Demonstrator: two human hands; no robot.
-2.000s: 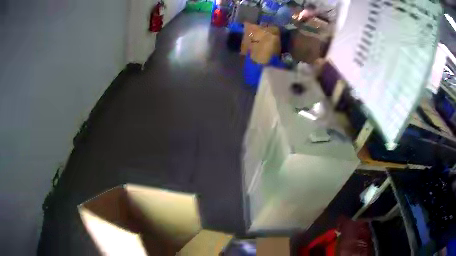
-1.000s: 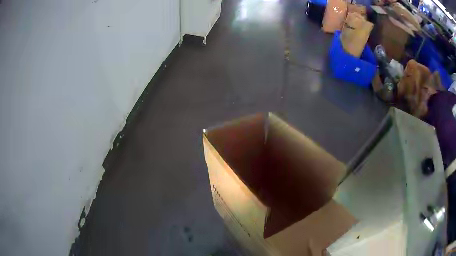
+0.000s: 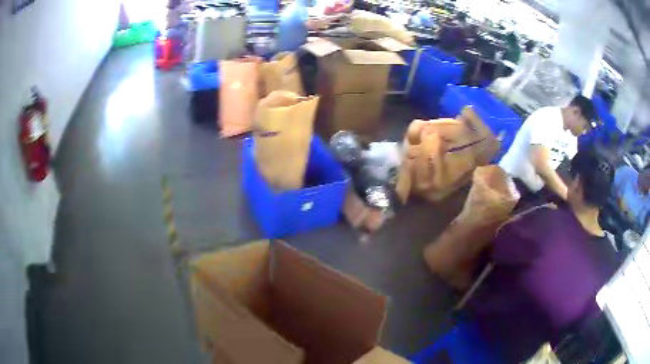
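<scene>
An open tan cardboard carton (image 3: 324,306) is at the bottom middle of the head view, cut off by the lower edge. Its top is open and the visible inside walls are bare; its bottom is hidden. Neither my left hand nor my right hand shows in the frame, so I cannot see how the carton is held.
A grey floor aisle (image 3: 114,234) runs ahead beside a white wall with a fire extinguisher (image 3: 35,135). Ahead stand a blue crate (image 3: 289,210) with a paper sack (image 3: 285,135), more sacks (image 3: 435,160) and a large carton (image 3: 356,89). A person in purple (image 3: 549,270) is close on the right.
The view has moved forward and turned right. The pale cabinet has left the view. The blue crate, sacks and people are nearer. The carton has shifted left and lower in the view.
</scene>
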